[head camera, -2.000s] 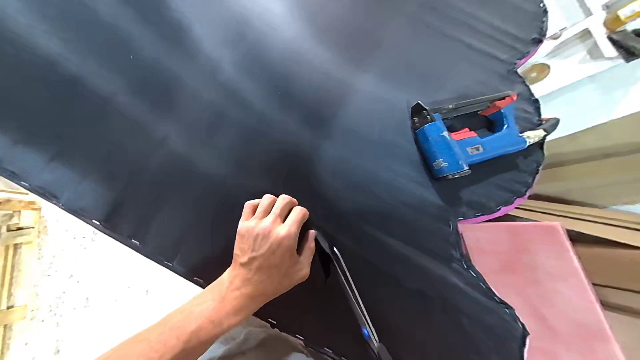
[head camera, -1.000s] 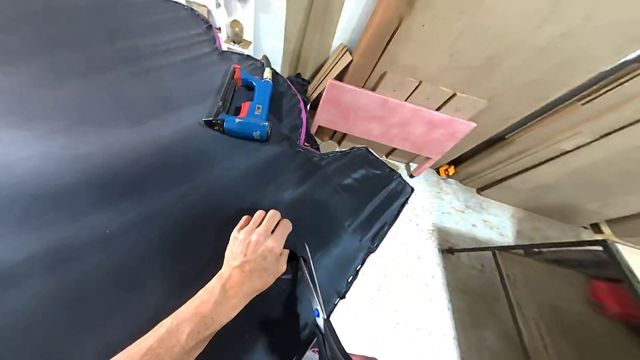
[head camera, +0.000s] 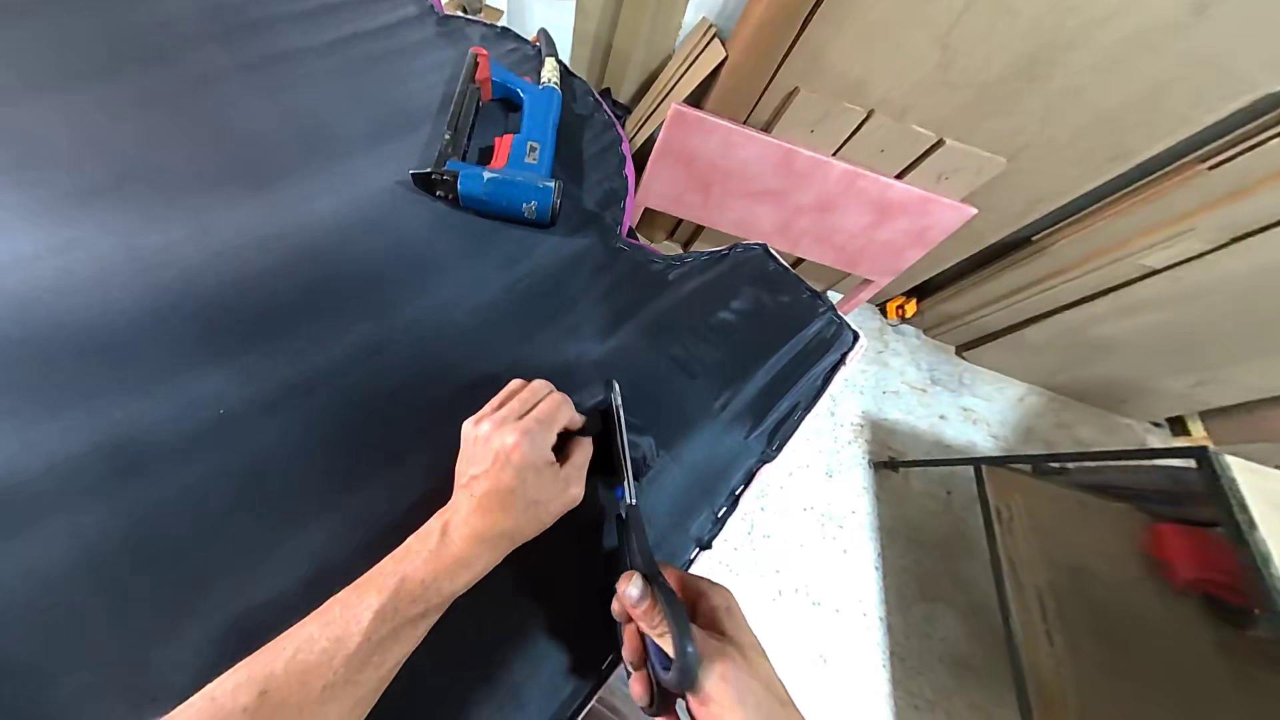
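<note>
Black fabric (head camera: 300, 300), stapled along its edges, spreads over a large shaped panel. My left hand (head camera: 520, 465) is closed on a pinched fold of this fabric near the middle of the view. Just right of it, a pair of scissors (head camera: 637, 530) with black handles points up the view, its blades at the fabric. My right hand (head camera: 690, 640) grips the scissors by the handles; the blades look nearly together. Beyond both hands, a blue pneumatic staple gun (head camera: 515, 150) with a red trigger lies on the fabric, its hose fitting toward the far edge.
A pink board (head camera: 800, 200) leans past the panel's far edge, near wooden slats (head camera: 880, 150). Large brown sheets (head camera: 1050, 130) stand at the right. A dark metal frame (head camera: 1050, 458) is at the lower right, with a blurred red thing. An orange object (head camera: 900, 308) sits on the speckled floor.
The view has swung far to the right. My right hand, out of view two seconds ago, now shows on the scissors. My left hand still pinches the fabric.
</note>
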